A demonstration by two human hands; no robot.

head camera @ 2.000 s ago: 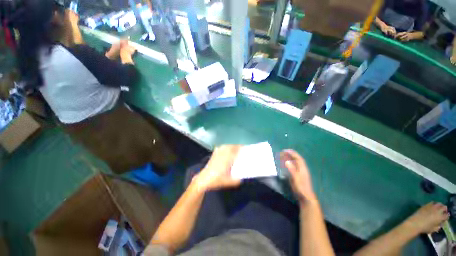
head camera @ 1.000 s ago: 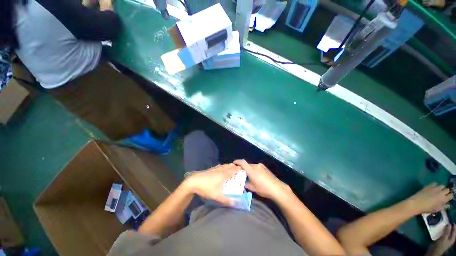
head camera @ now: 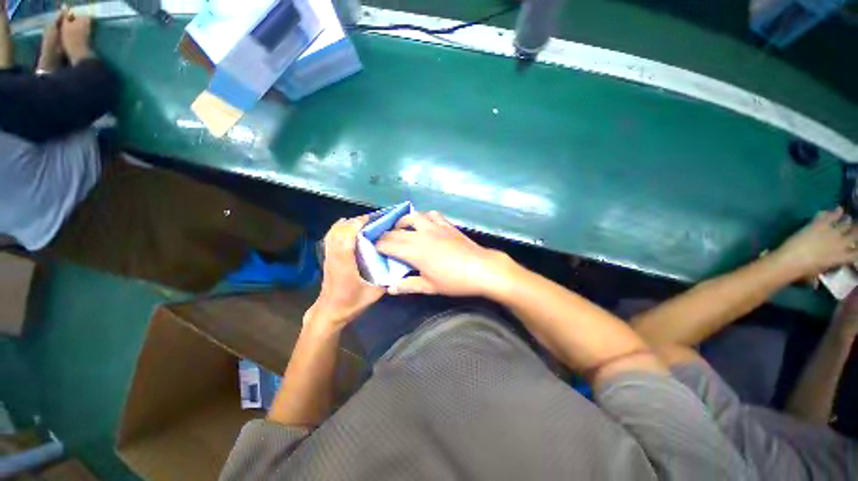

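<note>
A small white and light blue carton (head camera: 378, 267) is held over my lap, just in front of the bench edge, with its open end up and a blue flap raised. My left hand (head camera: 344, 269) grips its left side. My right hand (head camera: 450, 256) is on its right side, with fingers at the opening; the fingertips are partly hidden by the carton. Both hands are bare.
Retail boxes (head camera: 257, 47) lie stacked on the green bench (head camera: 602, 160) at upper left. A driver (head camera: 534, 28) hangs over the pale rail. A large brown carton (head camera: 179, 395) stands at lower left. Neighbours' arms (head camera: 724, 296) are at right and upper left.
The carton has moved up and left from against my body, and its open end now shows. My right fingers have moved to its opening. The view has shifted, so the bench appears lower and more level.
</note>
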